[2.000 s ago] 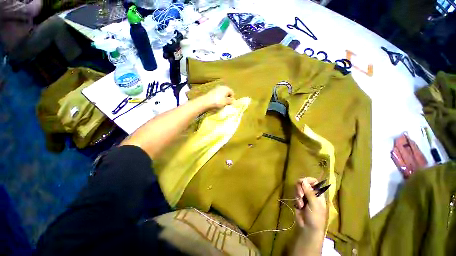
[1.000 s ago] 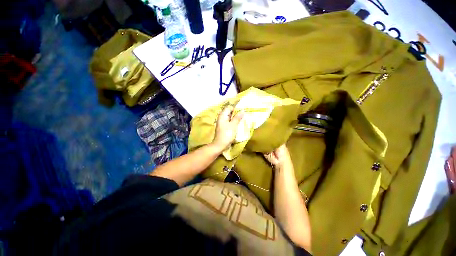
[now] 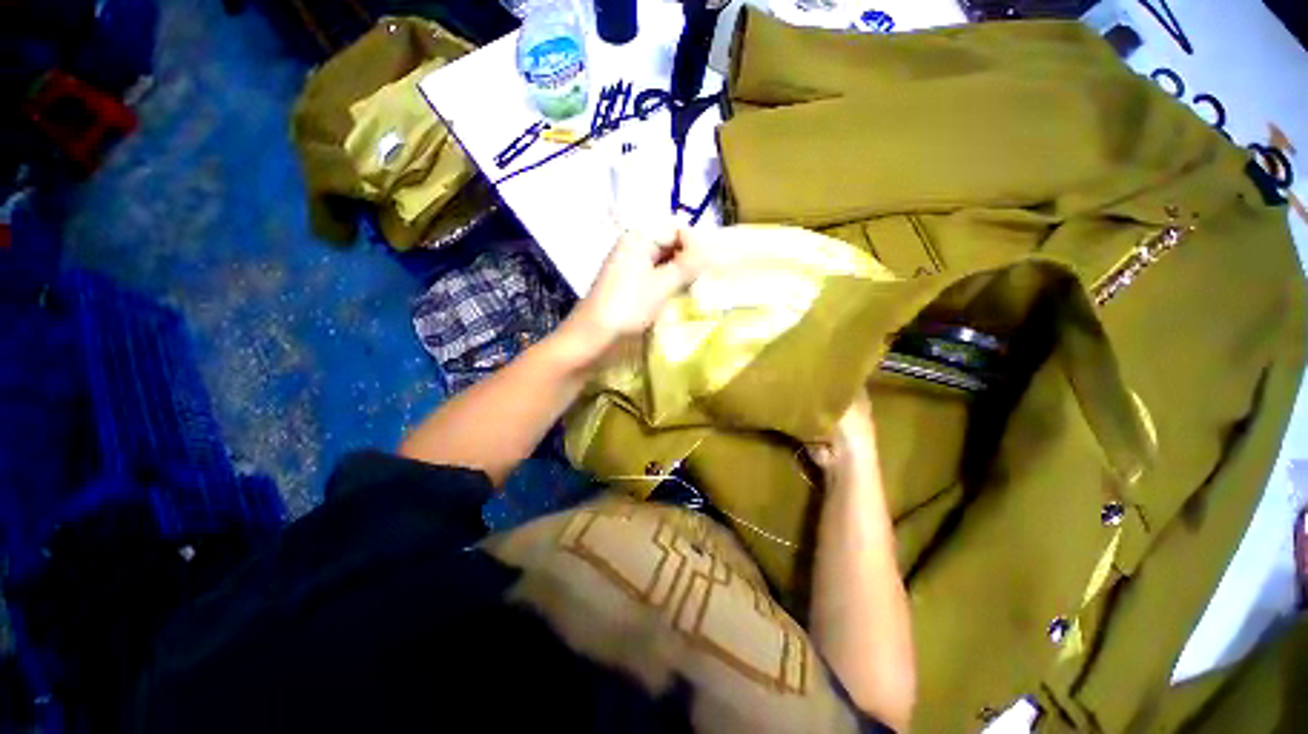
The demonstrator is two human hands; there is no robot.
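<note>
A mustard jacket (image 3: 1004, 244) is spread over the table edge and my lap, with its front folded back. Its shiny pale yellow lining (image 3: 710, 337) shows on the turned-up part. My left hand (image 3: 646, 280) pinches the lining at its upper left edge. My right hand (image 3: 846, 442) is at the underside of the folded cloth, fingers partly hidden; a dark tool cannot be made out there. A fine pale thread (image 3: 732, 519) runs across the cloth near my lap. A glittering trim strip (image 3: 1140, 263) and dark round fasteners (image 3: 1059, 628) lie on the jacket.
On the white table (image 3: 574, 201) are a clear bottle (image 3: 554, 65), small dark tools (image 3: 519, 144) and a black hanger (image 3: 689, 158). Folded mustard cloth (image 3: 409, 144) and checked cloth (image 3: 481, 316) are left of the table. A blue crate (image 3: 158, 387) stands on the floor.
The view has swung left and down. My right hand, earlier with a dark tool on the right front, has moved under the folded cloth. The jacket front is turned up, and my left hand has risen slightly lately.
</note>
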